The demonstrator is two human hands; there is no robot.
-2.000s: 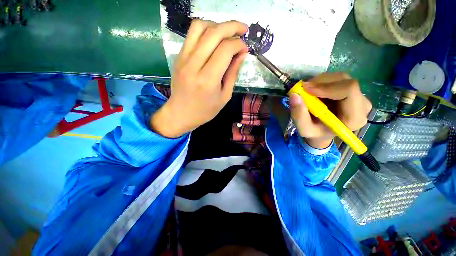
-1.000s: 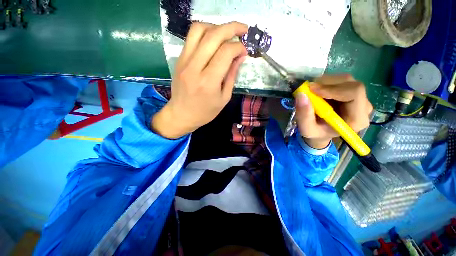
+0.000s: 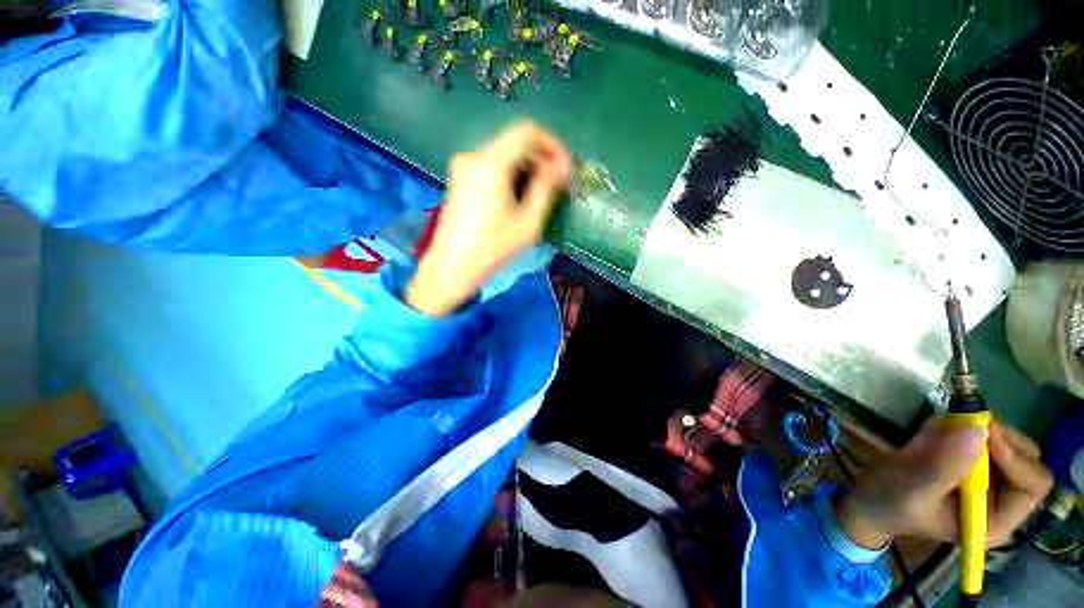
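My left hand [image 3: 493, 208] is blurred over the near edge of the green mat, its fingers drawn together. A faint yellowish thing [image 3: 594, 178] shows beside its fingertips; whether it is held is unclear. My right hand [image 3: 951, 481] grips the yellow soldering iron [image 3: 972, 499], with its tip pointing away from me over the perforated white strip [image 3: 838, 131]. The black round PCB [image 3: 818, 283] lies on the white sheet [image 3: 737, 285], touched by neither hand. A heap of short black pins [image 3: 717, 178] lies at the sheet's left part.
Small assemblies with yellow parts [image 3: 485, 59] stand at the far left. A clear blister tray [image 3: 761, 36] is beyond. A thin solder wire [image 3: 894, 154] curves over the strip. A fan guard [image 3: 1028, 160] and beige ring [image 3: 1046, 321] are right. A person's blue sleeve [image 3: 131, 113] is left.
The view has shifted left. My left hand has let go of the round PCB and moved left away from it. The iron has moved off the PCB to the right and now points upright.
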